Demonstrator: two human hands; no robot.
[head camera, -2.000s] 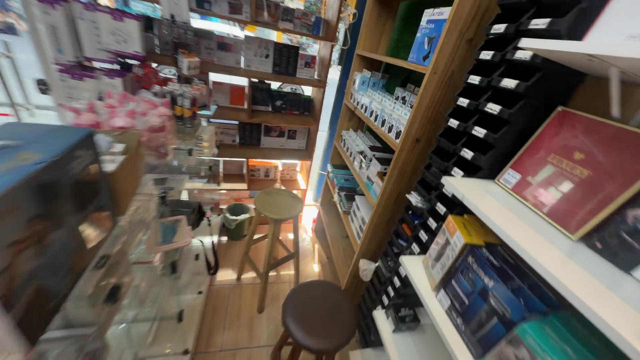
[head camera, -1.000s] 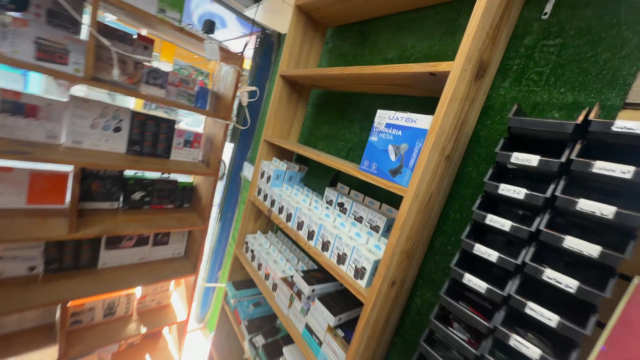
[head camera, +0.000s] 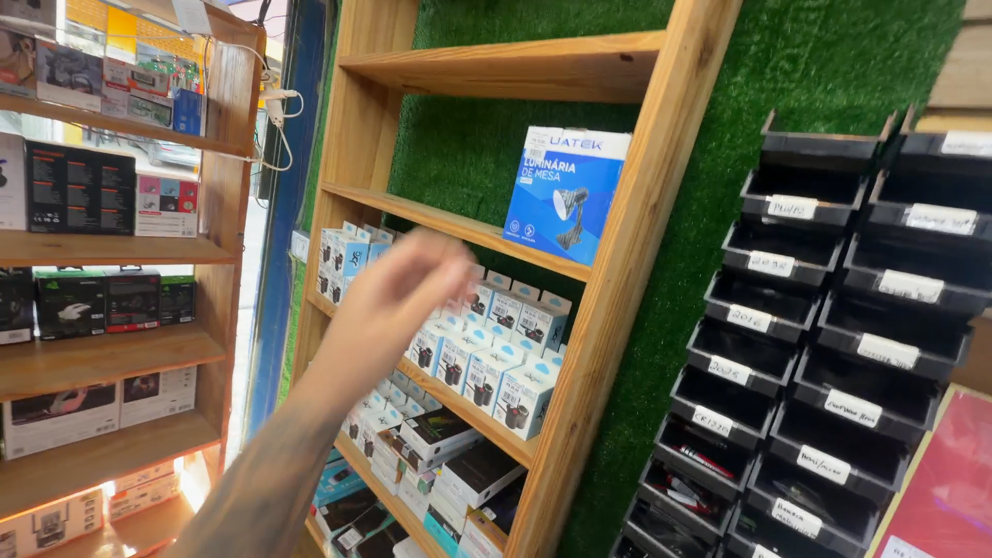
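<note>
My left hand (head camera: 407, 287) reaches up from the lower left, in front of a wooden shelf unit. Its fingers are bent and blurred by motion; nothing is plainly seen in them, and whether they are closed cannot be told. The hand overlaps the view of small white and blue boxes (head camera: 496, 372) standing in rows on a shelf. To its upper right, a blue and white desk lamp box (head camera: 570, 194) stands on the shelf above (head camera: 465, 225). Whether the hand touches anything is unclear. My right hand is out of view.
Black plastic bins (head camera: 790, 198) with handwritten labels line the green turf-covered wall at the right. A red panel (head camera: 942, 480) is at the lower right. At the left, another wooden shelf unit (head camera: 116, 248) holds boxed goods; a white cable (head camera: 283, 128) hangs beside it.
My left hand has come into view, raised before the shelf unit. The view has swung up from the floor and stools to the shelves.
</note>
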